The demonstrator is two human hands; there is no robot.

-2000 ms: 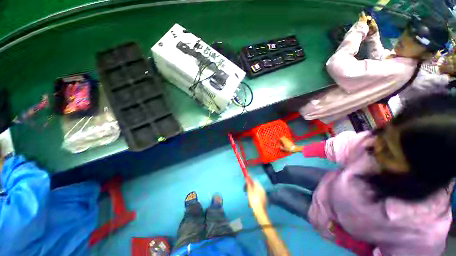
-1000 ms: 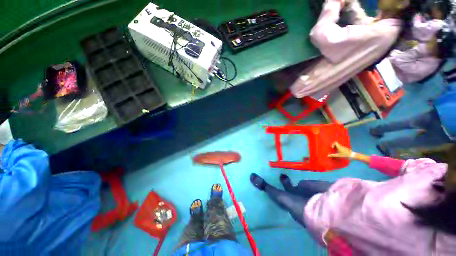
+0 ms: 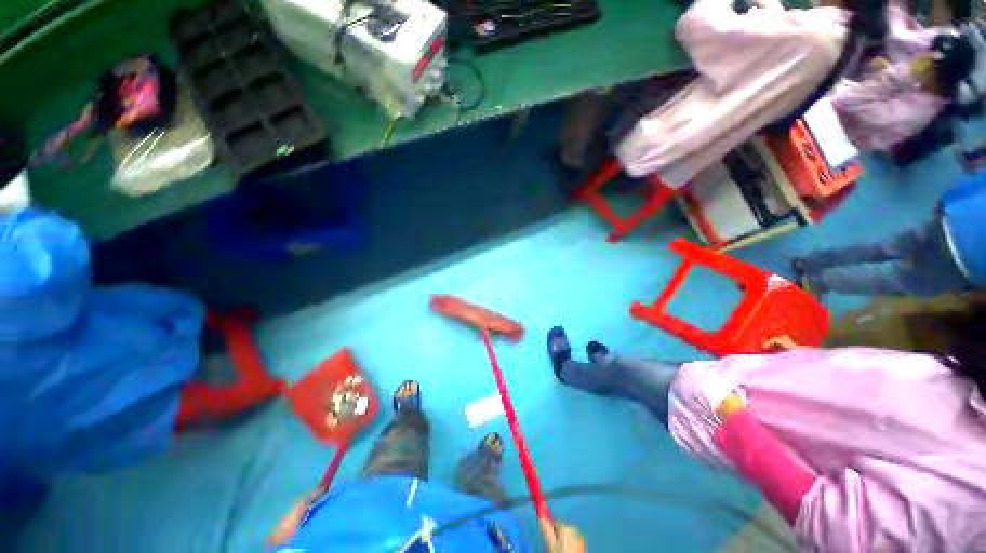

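Note:
My right hand (image 3: 562,537), cut by the bottom edge, is shut on the red broom stick (image 3: 513,427). The broom's flat red head (image 3: 476,315) rests on the blue floor ahead of my feet. My left hand (image 3: 290,525), small at the bottom, is closed around the dustpan's red handle. The square red dustpan (image 3: 320,402) lies left of my feet with pale bits of litter (image 3: 347,400) inside. A white paper scrap (image 3: 484,410) lies on the floor left of the broom stick.
A green workbench (image 3: 519,95) with a white box-shaped device (image 3: 373,43) and black trays runs across the top. A person in blue sits left by a red stool (image 3: 232,367). A person in pink stands right beside a tipped red stool (image 3: 773,313). Stacked trays and cartons (image 3: 746,200) stand behind.
The broom head has turned and shifted slightly on the floor. The right-hand stool has moved right and the standing person's hand is off it. My hands now show at the bottom edge.

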